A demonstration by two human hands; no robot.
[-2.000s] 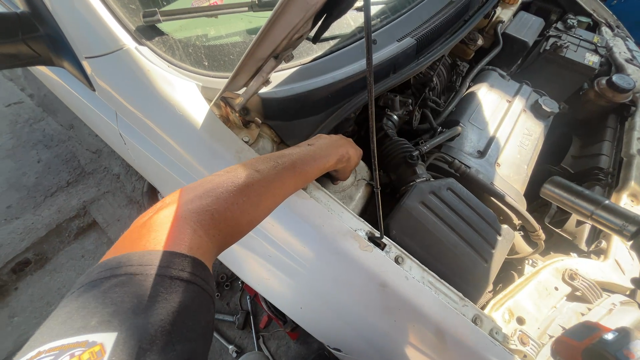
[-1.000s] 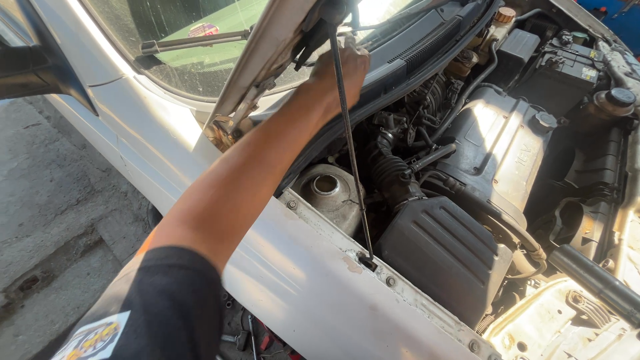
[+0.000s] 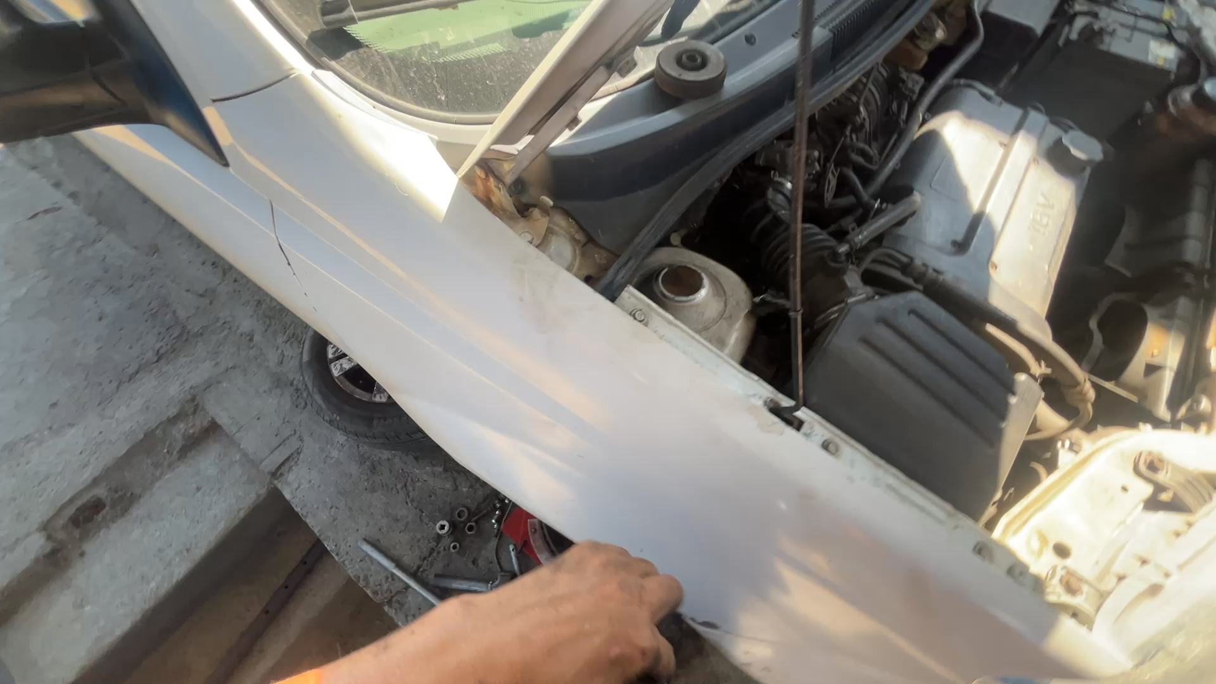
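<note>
My left hand (image 3: 589, 613) is low in the view, over the outer edge of the white front fender (image 3: 608, 427). Its fingers curl downward and their tips are hidden, so I cannot tell whether it holds anything. Just left of it, on the ground, are a red tool or case (image 3: 521, 532), a metal bar (image 3: 397, 570) and several sockets (image 3: 454, 528). A round black mount with a metal centre (image 3: 690, 68) rests on the cowl below the windshield. The strut tower (image 3: 717, 299) shows its round top opening (image 3: 681, 283). My right hand is out of view.
The thin hood prop rod (image 3: 798, 218) stands in the fender rail. Beyond it are a black air filter box (image 3: 917, 399) and the engine cover (image 3: 997, 190). A wheel (image 3: 356, 385) lies on the concrete beside a pit edge (image 3: 218, 484). The side mirror (image 3: 85, 71) juts in at upper left.
My left hand has gone from the strut tower to the cowl, then down over the fender's outer edge. The round black mount now shows on the cowl where the hand was. The view has shifted.
</note>
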